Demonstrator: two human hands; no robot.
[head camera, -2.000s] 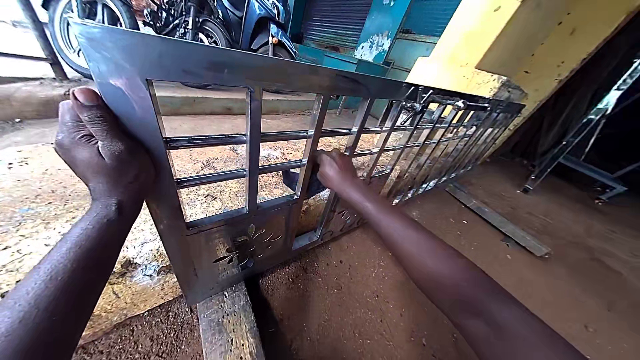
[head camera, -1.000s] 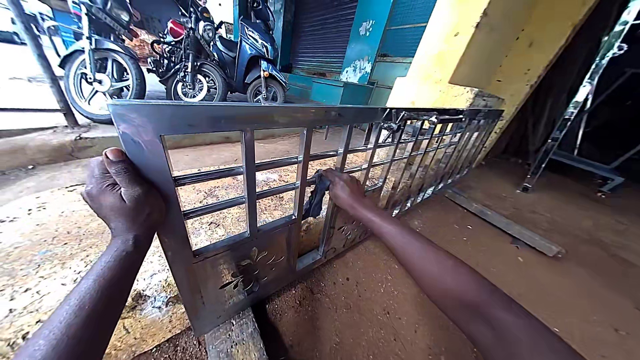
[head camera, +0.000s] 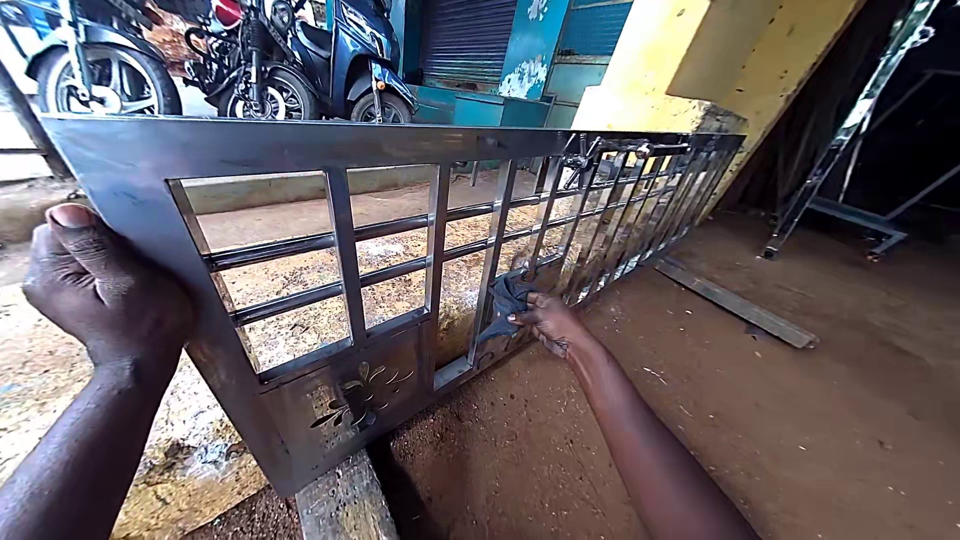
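A long metal gate (head camera: 225, 146) with upright and lengthwise bars stands tilted on its long edge, its near end closest to me. My left hand (head camera: 105, 285) grips the outer edge of that near end, thumb up. In my right hand (head camera: 551, 322) is a dark blue-grey cloth (head camera: 511, 300), held against an upright bar and the lower part of the gate. A panel with a cut-out flower pattern (head camera: 364, 394) fills the near lower corner. Farther along the upper side sits a latch bolt (head camera: 637, 148).
A wooden plank (head camera: 349, 499) lies under the gate's near end, and another plank (head camera: 735, 301) under its far part. A yellow pillar (head camera: 652, 67) rises behind. Parked motorcycles (head camera: 259, 82) and a blue scooter (head camera: 360, 60) stand beyond. At right is a metal stand on casters (head camera: 847, 206).
My right hand has moved with the cloth, from the bars nearer the middle down to the lower part of the gate. My left hand keeps its hold on the near end.
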